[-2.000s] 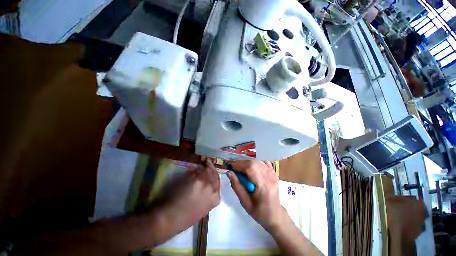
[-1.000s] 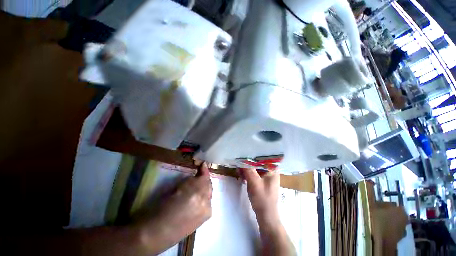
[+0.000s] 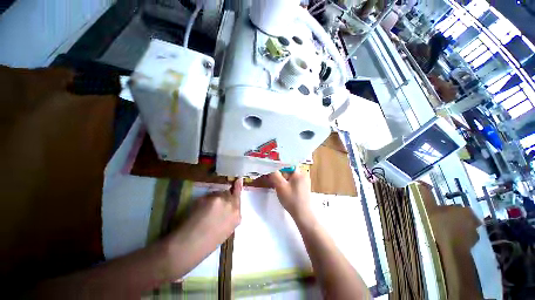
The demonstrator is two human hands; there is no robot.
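Note:
A brown bag panel (image 3: 333,170) lies under the white machine head (image 3: 267,126), on the white template (image 3: 264,228). My left hand (image 3: 214,212) is at the panel's near edge below the head, index finger extended to the brass-yellow clamp foot (image 3: 232,179); its grip is unclear. My right hand (image 3: 291,190) is beside it, fingertips partly hidden under the head. A bit of the teal-blue tool handle (image 3: 287,169) shows at its fingers. A narrow brown strap (image 3: 226,263) runs from below my left hand toward the near edge.
A brown panel stack (image 3: 56,158) lies at the left. The strap bundle (image 3: 402,234) is right of the template, beside a yellow-edged board (image 3: 431,240) and more brown panels (image 3: 454,234). The control panel (image 3: 423,151) stands behind the bundle. The white side box (image 3: 171,99) hangs left of the head.
My right hand has moved in under the machine head, and the teal handle, plain before, is now mostly hidden. My left hand stays near the clamp foot. The camera view has shifted.

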